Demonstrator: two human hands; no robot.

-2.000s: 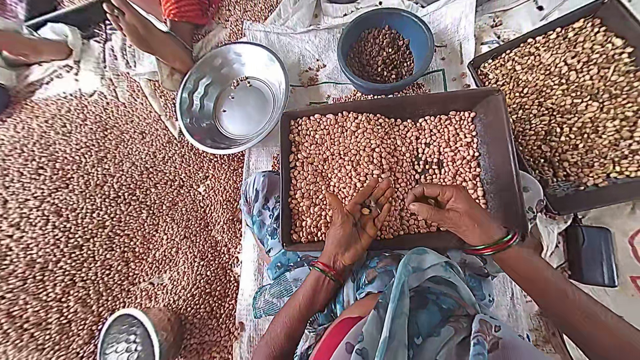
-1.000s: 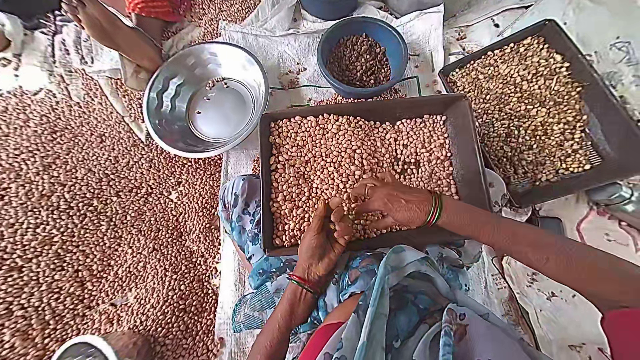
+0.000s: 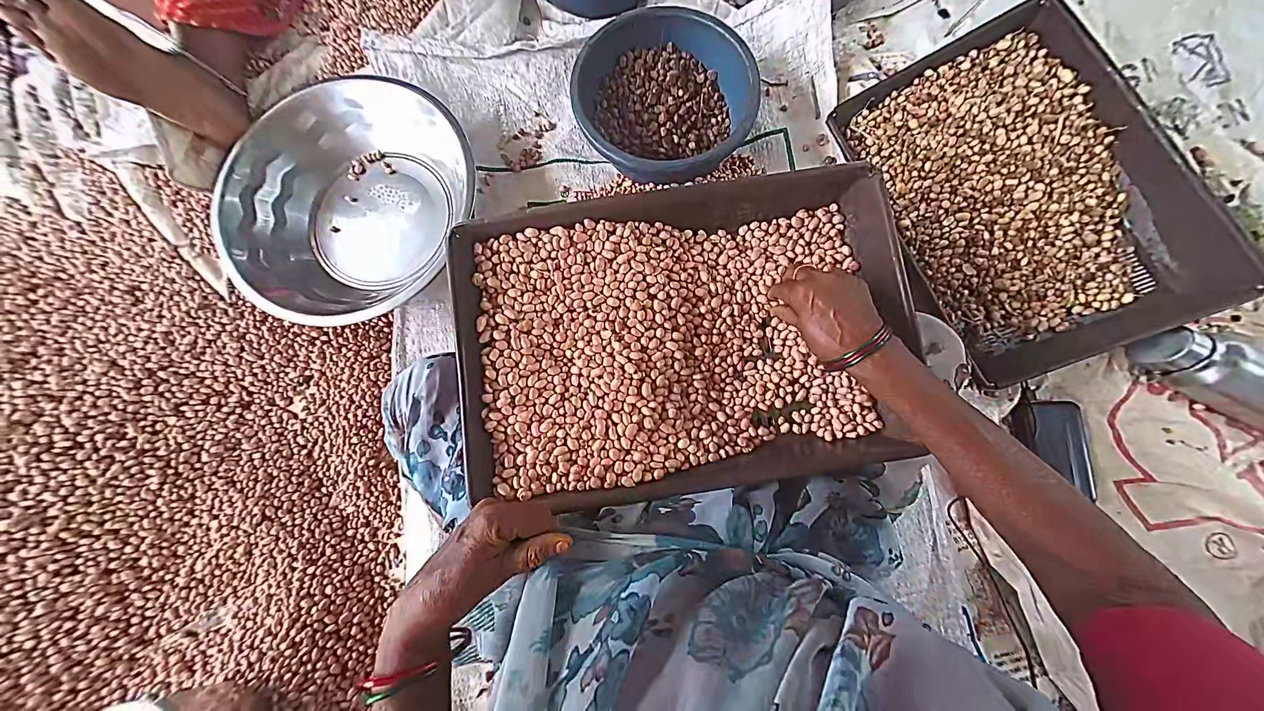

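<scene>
A dark rectangular tray point(image 3: 681, 484) of pinkish shelled nuts or beans point(image 3: 612, 346) rests over my lap. My left hand point(image 3: 494, 543) is at the tray's near left corner, its thumb outside and its other fingers partly hidden under the edge; it seems to grip the rim. On the right part of the heap, my right hand point(image 3: 825, 306) touches the kernels with bent fingers; whether it pinches one cannot be seen. Beyond the tray stands a blue bowl point(image 3: 746, 89) of darker kernels. A steel basin point(image 3: 444, 128) with a few kernels is at the back left.
A second dark tray point(image 3: 1175, 197) of yellowish-brown kernels lies at the right, near a metal bottle point(image 3: 1205, 365) and a dark phone-like object point(image 3: 1065, 444). Loose kernels point(image 3: 197, 444) cover the left floor. Another person's limbs point(image 3: 148, 79) are at the top left.
My left hand has left the heap and moved to the tray's near left corner. My right hand has moved away from it to the heap's right part.
</scene>
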